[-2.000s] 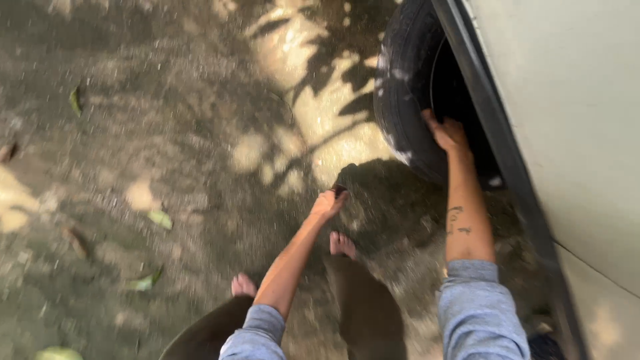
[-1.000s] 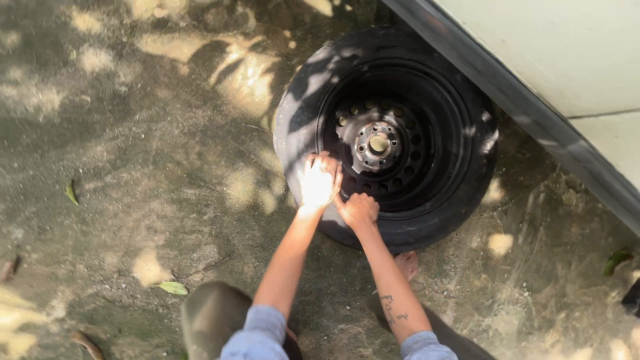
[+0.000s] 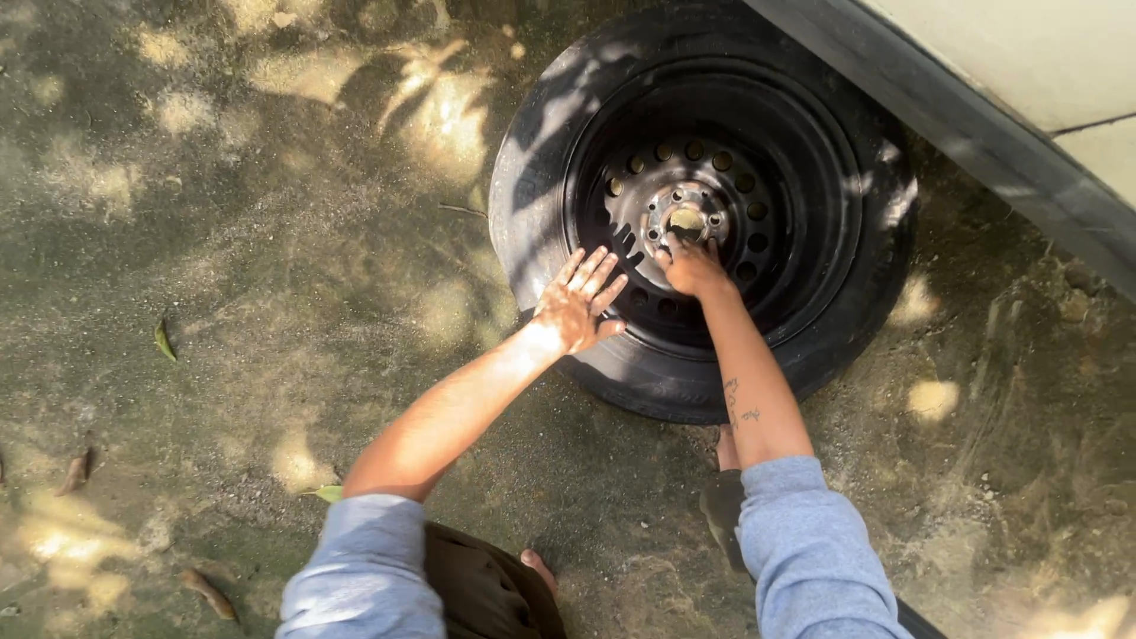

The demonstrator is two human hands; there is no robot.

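A car wheel lies flat on the ground, its black rubber tire (image 3: 532, 213) around a dark steel rim (image 3: 799, 257) with a ring of round holes. At the rim's middle is the metal hub plate (image 3: 657, 209) with bolt holes and a round centre opening. My left hand (image 3: 581, 302) is spread over the near left side of the tire and rim edge, holding nothing; whether it touches the rubber is unclear. My right hand (image 3: 694, 266) reaches into the rim, its fingers at the near edge of the centre opening. Its fingertips are partly hidden, so any grip is unclear.
The pale body panel of a vehicle (image 3: 1003, 53) with a dark lower trim (image 3: 941, 115) overhangs the wheel's upper right. Rough concrete ground (image 3: 266, 337) carries dry leaves (image 3: 209, 593) and a green leaf (image 3: 164, 340). My bare feet are near the wheel's lower side.
The wheel, partly behind the vehicle's edge two seconds ago, now shows its rim face flat. Since one second ago, my right hand has moved from the rim's near edge to its centre, and my left has spread.
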